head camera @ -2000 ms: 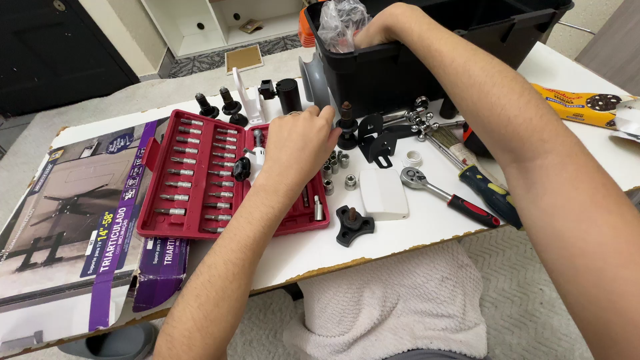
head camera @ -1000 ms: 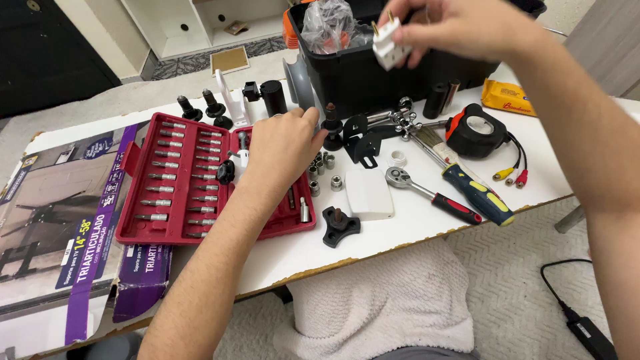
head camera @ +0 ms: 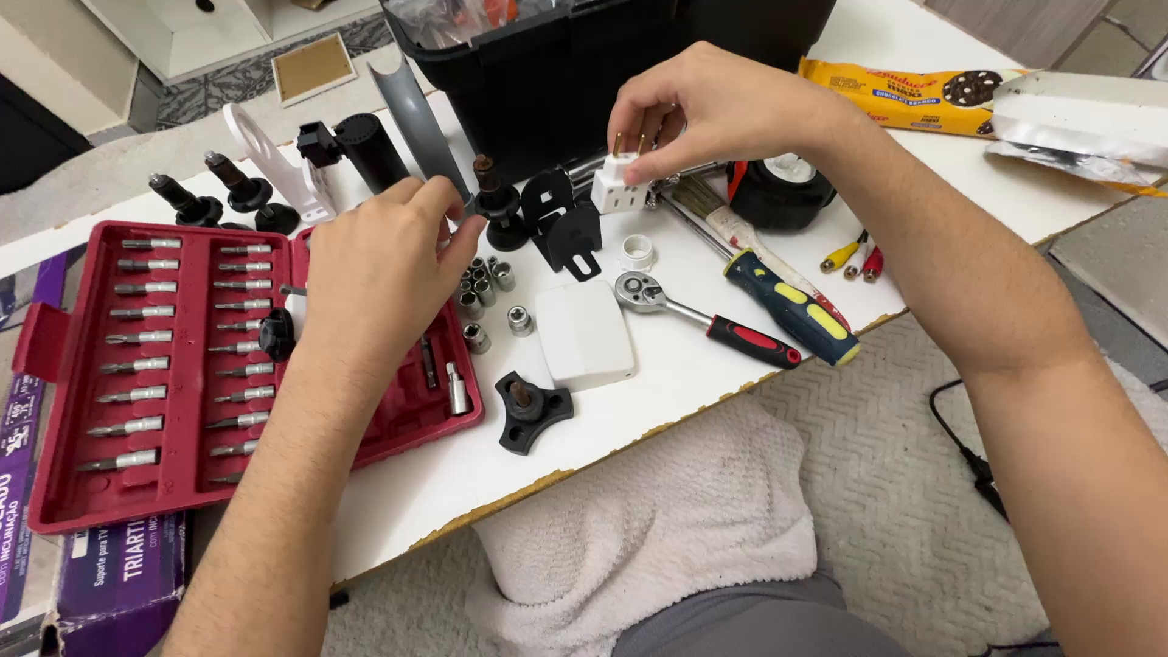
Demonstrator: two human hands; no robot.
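Observation:
My right hand pinches a white plug adapter, its metal pins upward, just above the table in front of the black bin. My left hand is over the right half of the red bit and socket case, fingers curled; whether it holds anything is hidden. Small metal sockets stand beside its fingertips. Black metal brackets lie between the hands. Nearer the table edge are a white plastic cover, a black three-lobed knob, a ratchet wrench and a screwdriver.
A tape measure, a paintbrush and RCA plugs lie at the right, with a yellow cookie packet behind. Black threaded feet and a grey curved piece stand at the back left. A cardboard box lies under the case.
My right hand was inside the black bin two seconds ago; it came out with the white adapter and has lowered it toward the table. My left hand stays over the case.

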